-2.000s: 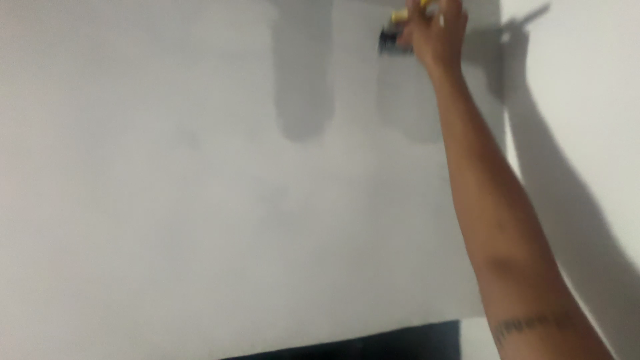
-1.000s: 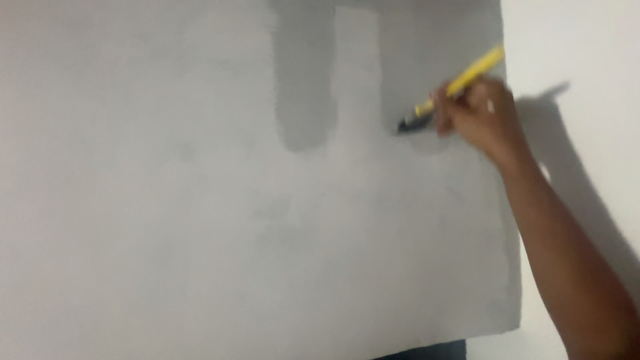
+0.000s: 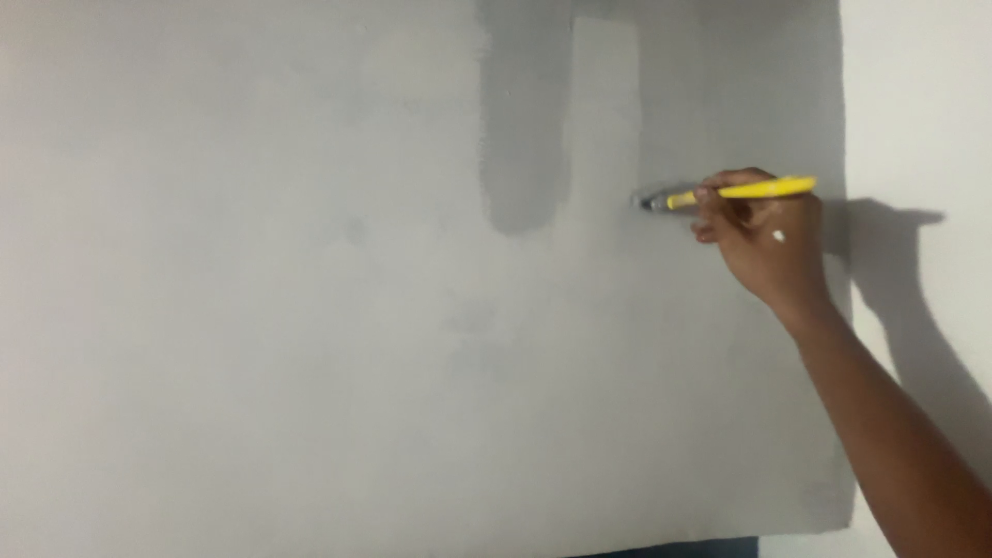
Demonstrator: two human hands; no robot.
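Observation:
My right hand (image 3: 767, 232) is closed around a paintbrush (image 3: 744, 192) with a yellow handle. The brush lies nearly level, its dark bristle end pointing left against a light grey painted surface (image 3: 310, 310). Just left of the bristles, a rounded band of darker grey paint (image 3: 527, 116) runs down from the top. Another dark grey area (image 3: 736, 93) covers the upper right, above my hand, with a paler strip between the two. A small white spot shows on the back of my hand. My left hand is out of view.
A white wall (image 3: 914, 93) adjoins the grey surface on the right and carries the shadow of my arm and brush. Below the grey surface's lower edge, a dark strip (image 3: 682, 549) shows at the bottom.
My right hand has moved down from the top of the surface with the brush still in it. The brush has turned, and dark grey paint now shows above it at the right.

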